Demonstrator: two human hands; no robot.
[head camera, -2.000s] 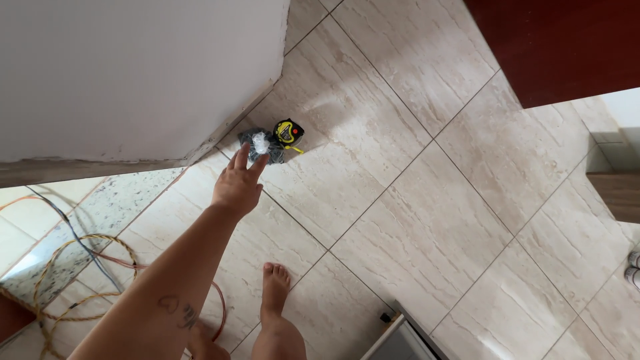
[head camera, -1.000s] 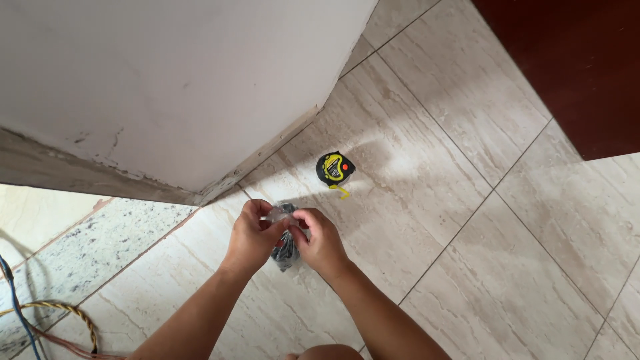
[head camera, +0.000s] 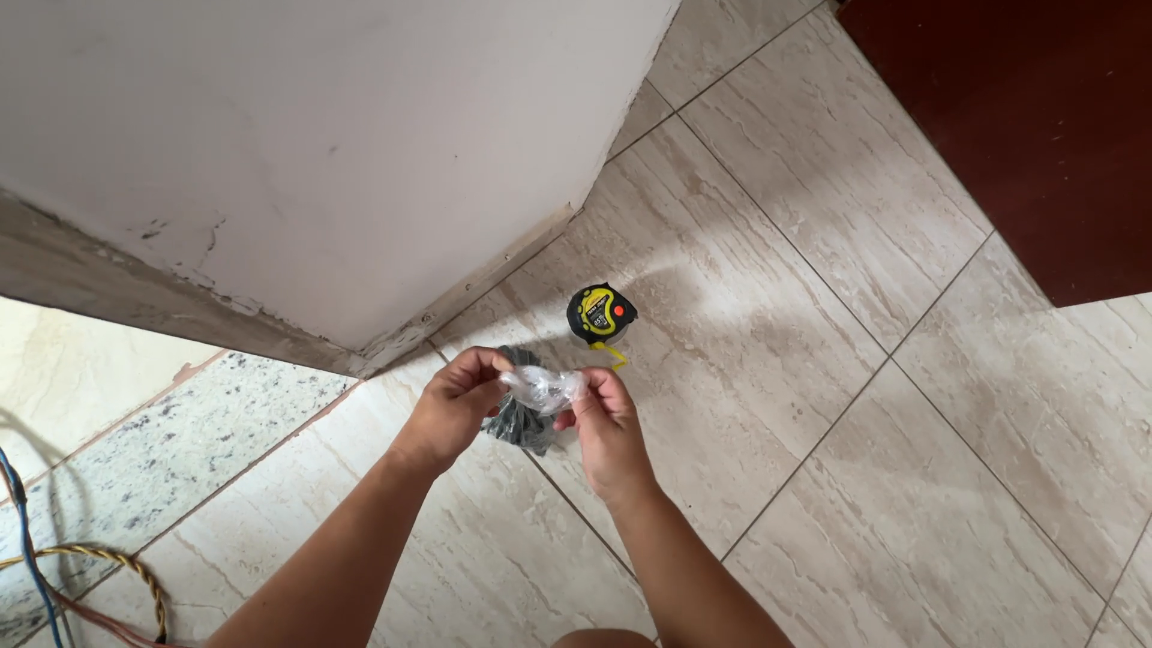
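My left hand (head camera: 457, 405) and my right hand (head camera: 609, 430) pinch opposite sides of the gathered top of a clear plastic bag (head camera: 544, 389). Dark grey contents (head camera: 519, 425) show in the lower part of the bag, below the bunched plastic; what they are I cannot tell. Just beyond my right hand, a black and yellow tape measure (head camera: 601, 313) with a red button lies on the tiled floor, a short bit of yellow tape (head camera: 614, 353) sticking out of it.
A white wall (head camera: 360, 162) with a worn lower edge stands at upper left. Blue, red and twisted yellow cables (head camera: 135, 565) lie at lower left, by a speckled stone threshold (head camera: 193, 436). A dark red panel (head camera: 1035, 117) juts in at upper right.
Two seconds ago one hand reached to the bag beside the tape measure; both hands now hold it. Since one second ago the plastic top has been drawn wider between them.
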